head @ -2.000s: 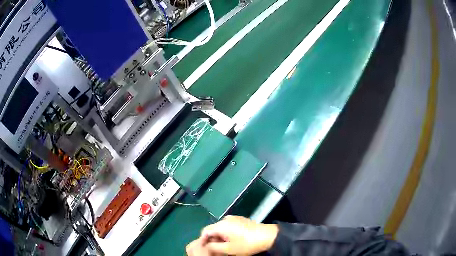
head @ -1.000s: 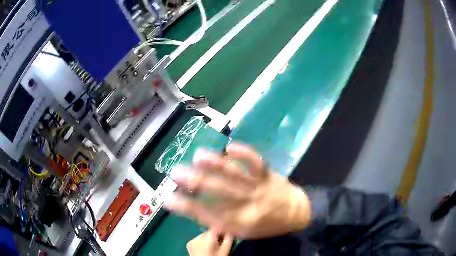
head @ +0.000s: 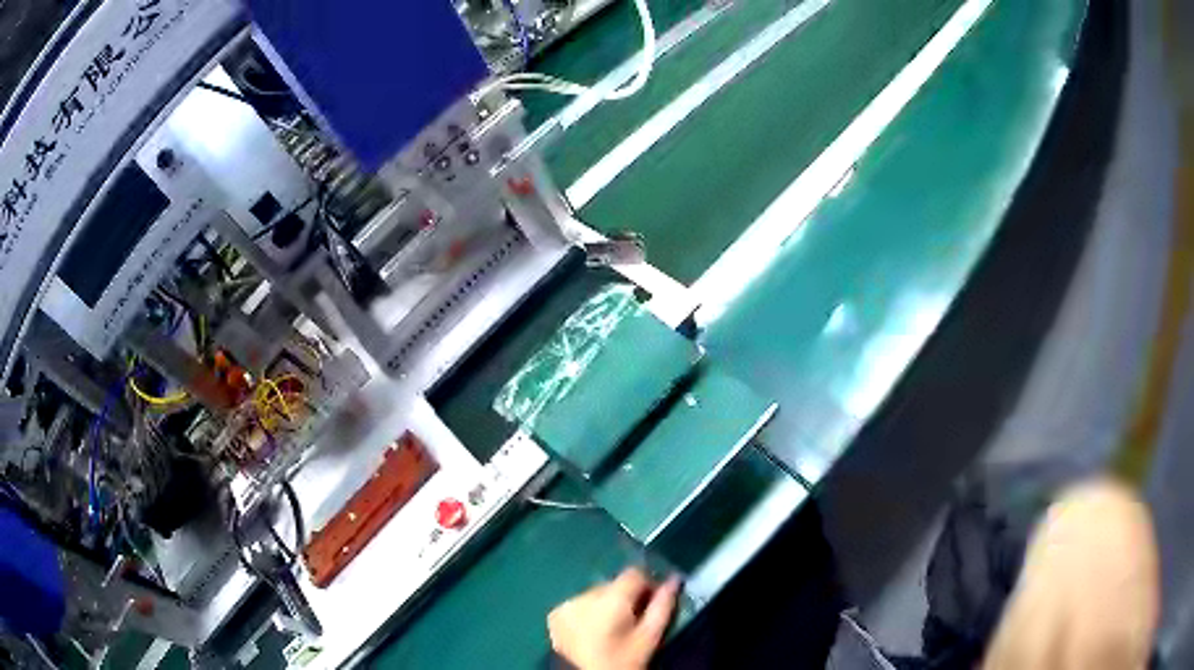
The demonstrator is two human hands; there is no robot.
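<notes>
My left hand [head: 613, 623] is at the bottom centre, over the near edge of the green bench [head: 491, 596], below the green panels. Its fingers are curled; whether it holds something small cannot be told. My right hand [head: 1080, 576] is a blurred shape at the lower right, off the bench, cut by the bottom edge; its fingers cannot be made out. Two flat green panels sit at different heights: the upper panel [head: 615, 393] and the lower panel [head: 687, 452]. Crinkled clear film [head: 571, 356] with whitish lines lies beside the upper panel.
A red push-button [head: 451, 512] and a red-brown bar [head: 371, 511] are on the white machine base. A fixture stands under a blue panel [head: 373, 72], with tangled wiring [head: 255, 393] to its left. The green conveyor [head: 733, 157] runs to the upper right. A metal latch [head: 613, 249] sits at the rail corner.
My right hand has moved from over the green panels to the far lower right. My left hand shows more fully at the bottom. The camera view has shifted, so the bench appears further right.
</notes>
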